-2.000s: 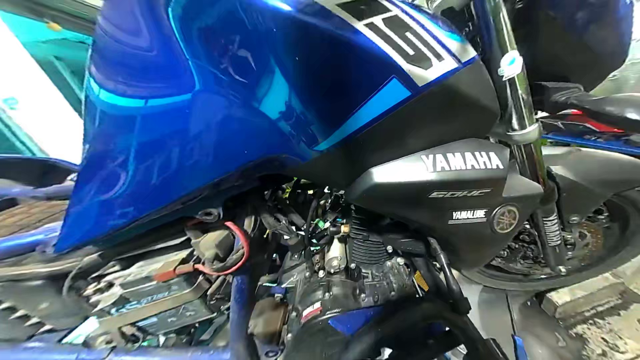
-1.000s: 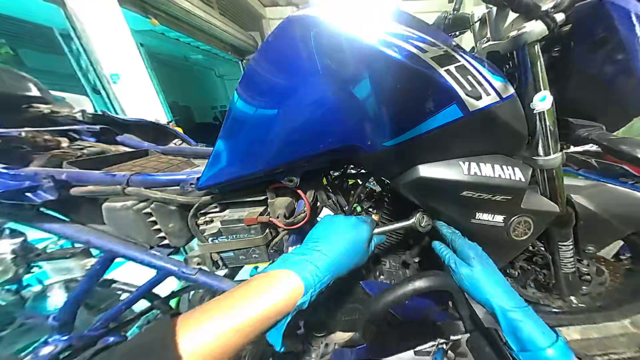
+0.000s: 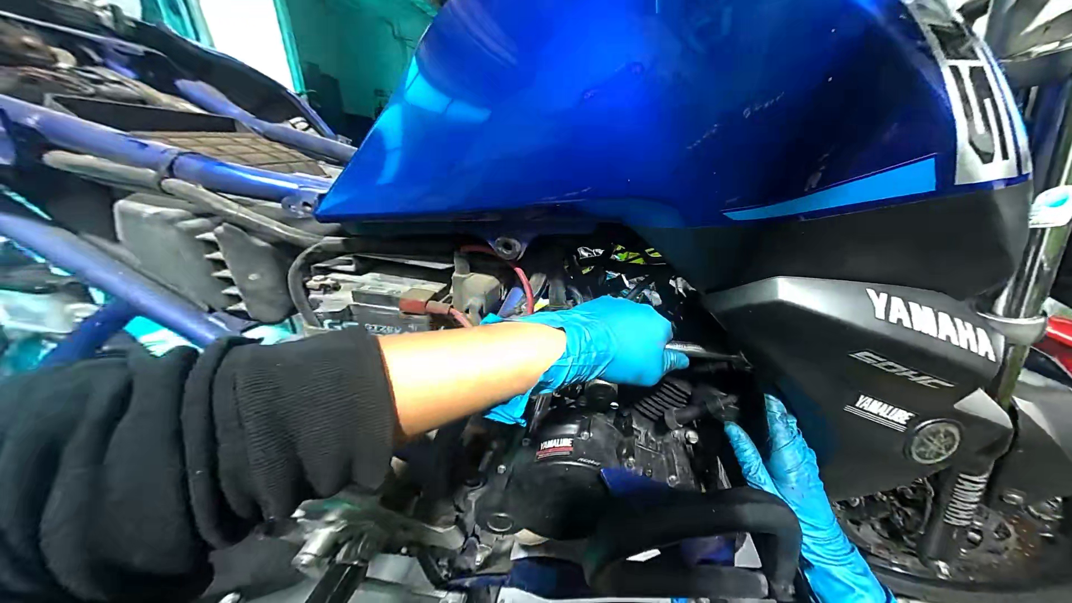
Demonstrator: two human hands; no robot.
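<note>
My left hand (image 3: 624, 342), in a blue glove, is closed around a metal wrench (image 3: 708, 353) under the fuel tank. The wrench's far end reaches in behind the edge of the grey side shroud (image 3: 804, 318). Lower right, my right hand (image 3: 783, 461), also gloved in blue, has its fingers spread against the inner edge of that shroud; its palm side is hidden. Just below my left hand lies the motorcycle engine (image 3: 578, 469), with its finned cylinder (image 3: 662, 400) partly in shadow. The blue fuel tank (image 3: 628, 117) fills the top of the view.
Left of my left hand are the battery (image 3: 385, 293) and a red cable (image 3: 526, 285). Blue frame tubes (image 3: 126, 276) cross the left side. A black padded crash bar (image 3: 695, 511) curves in front of the engine. The front wheel (image 3: 971, 536) stands at lower right.
Both gloved hands, absent from the oldest frame, are in view. Since one second ago the wrench's far end has gone from plain sight to partly hidden beside the shroud. The view has moved closer.
</note>
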